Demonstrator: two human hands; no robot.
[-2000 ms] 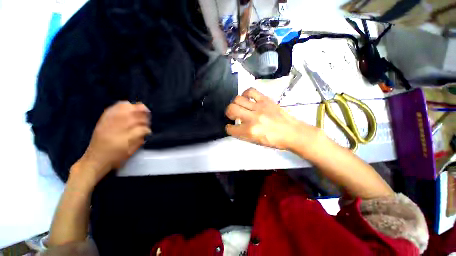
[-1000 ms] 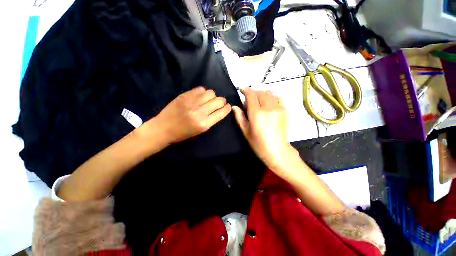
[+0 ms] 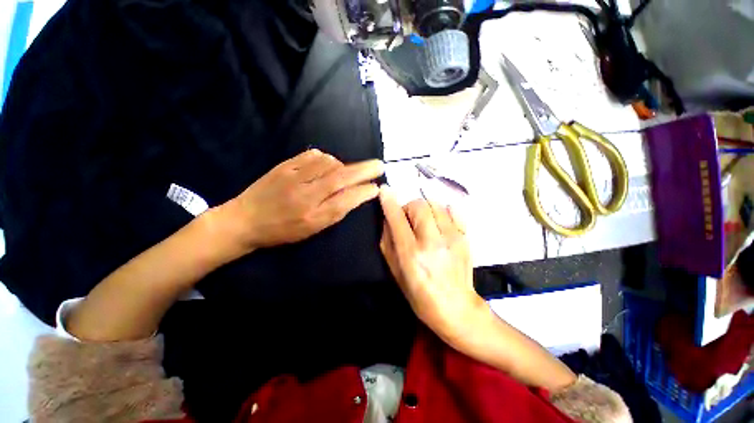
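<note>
The black garment (image 3: pixel 165 107) covers the left of the table, its right edge running down from the presser foot (image 3: pixel 365 66) of the sewing machine (image 3: pixel 372 21). A small white label (image 3: pixel 188 199) lies on the cloth beside my left wrist. My left hand (image 3: pixel 310 198) rests on the garment with its fingertips at the fabric edge. My right hand (image 3: pixel 430 256) is just below and to the right, thumb and fingertips pinching the same edge. The part of the edge between the fingers is hidden.
Yellow-handled shears (image 3: pixel 570 178) lie right of the hands. A thin silver tool (image 3: pixel 442 179) lies above my right hand, and small metal snips (image 3: pixel 474 113) lie further up. A purple box (image 3: pixel 690 194) stands at the right, black cables (image 3: pixel 622 70) behind. A blue crate (image 3: pixel 653 355) is at lower right.
Since the oldest frame, my left hand has moved right to the fabric edge and my right hand has moved lower. The white label has come into view. The camera view has also shifted.
</note>
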